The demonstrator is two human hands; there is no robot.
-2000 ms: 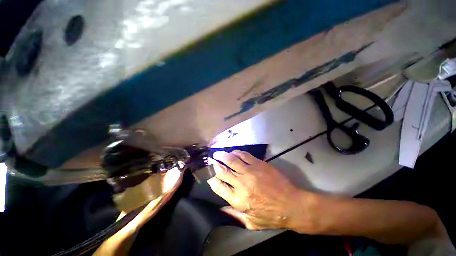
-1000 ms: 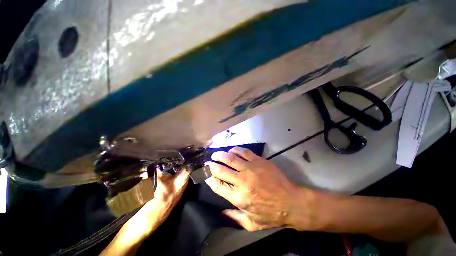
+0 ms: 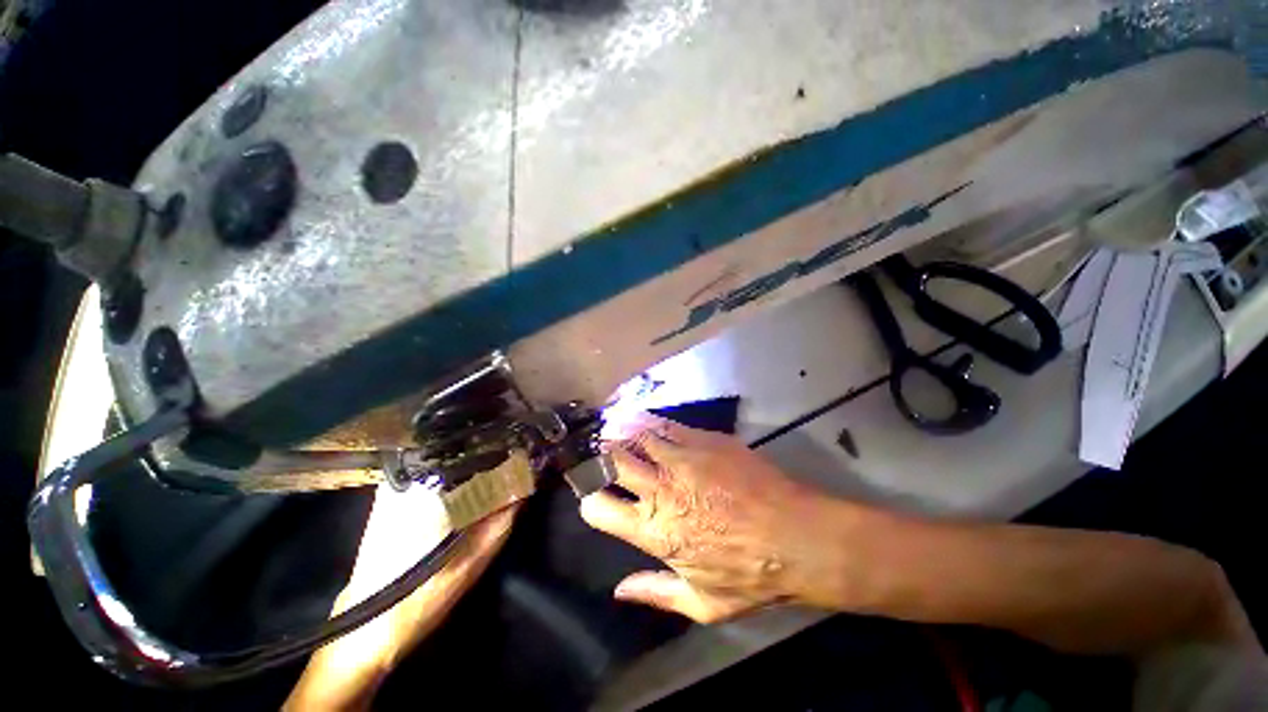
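Note:
Dark fabric (image 3: 702,415) lies on the machine bed under the needle area, with more dark cloth (image 3: 556,598) spilling below. My right hand (image 3: 709,515) lies palm down just right of the needle, fingertips on the dark fabric. My left hand (image 3: 424,556) is behind the yellowish block (image 3: 490,492) and the metal guard loop; its fingertips are hidden, so its hold cannot be seen. The small metal presser foot parts (image 3: 591,474) sit between the hands. The needle point is hidden.
The off-white machine head (image 3: 459,167) with a blue stripe fills the top. A curved shiny guard (image 3: 104,612) is at left. Black-handled shears (image 3: 960,334), a small dark scrap (image 3: 847,442) and white card templates (image 3: 1124,355) lie at right. A grey cylinder (image 3: 104,225) stands at far left.
The view has shifted, showing more of the machine head and the whole guard loop. My left hand's fingertips have gone behind the yellowish block. My right hand remains beside the needle on the fabric.

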